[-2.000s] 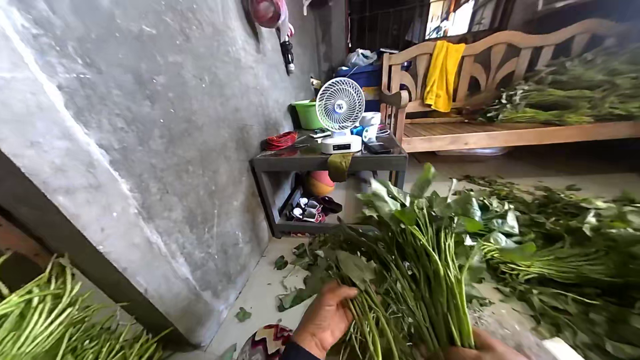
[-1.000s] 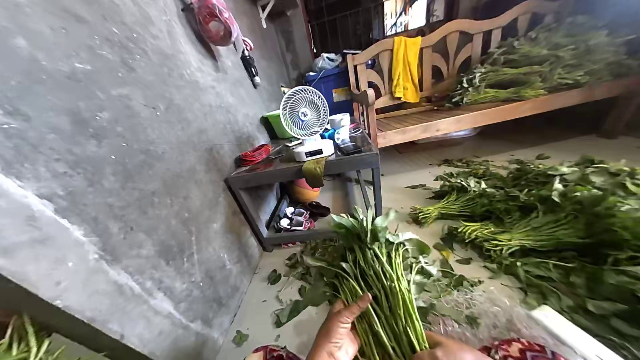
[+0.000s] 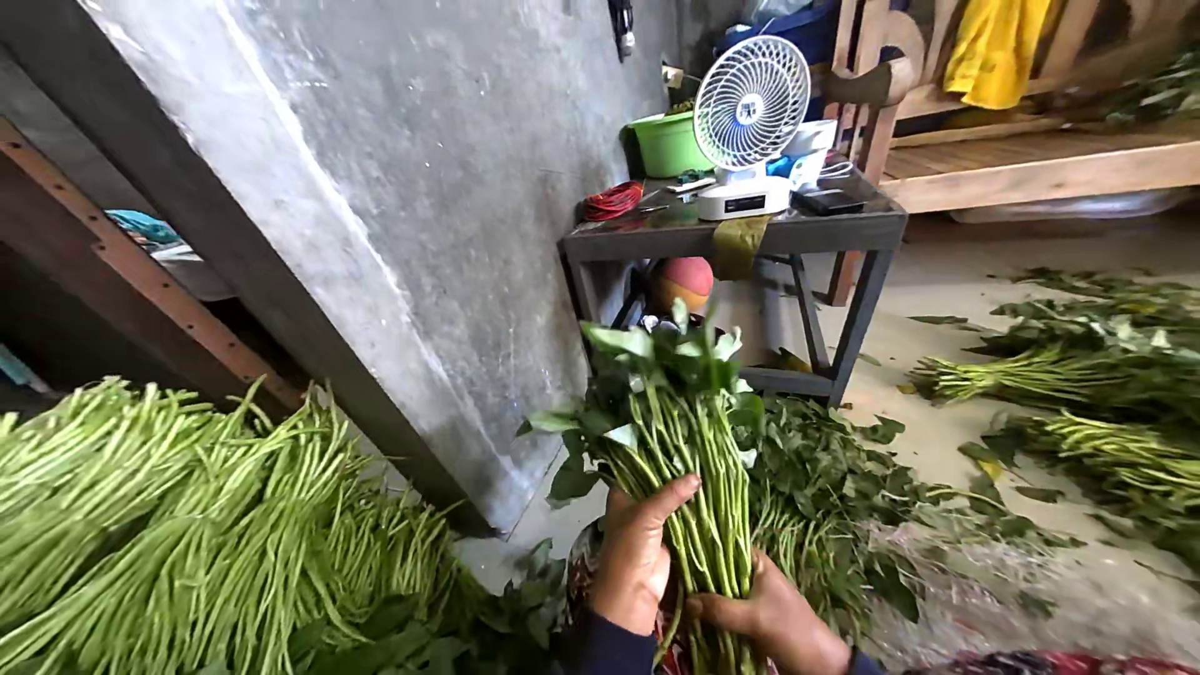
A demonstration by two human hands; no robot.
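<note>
Upright in front of me is a bunch of leafy green stems (image 3: 698,478), its leaves at the top. My left hand (image 3: 642,553) grips it around the left side, thumb across the stems. Lower down, my right hand (image 3: 773,609) closes around the stems from the right. A large heap of cut green stems (image 3: 197,516) lies at the left. Loose leafy stems (image 3: 816,487) lie on the floor just right of the bunch, and more bundles (image 3: 1059,375) are spread farther right.
Ahead stands a dark metal table (image 3: 731,234) with a white fan (image 3: 752,112), a green tub (image 3: 667,145) and red cord (image 3: 613,201). A ball (image 3: 684,281) is beneath it. A concrete wall (image 3: 450,187) rises at left. Behind right is a wooden bench (image 3: 1050,173) with a yellow cloth (image 3: 998,52).
The view has swung left and down, bringing the large stem heap into sight. Both hands still hold the bunch, which stands more upright than two seconds ago.
</note>
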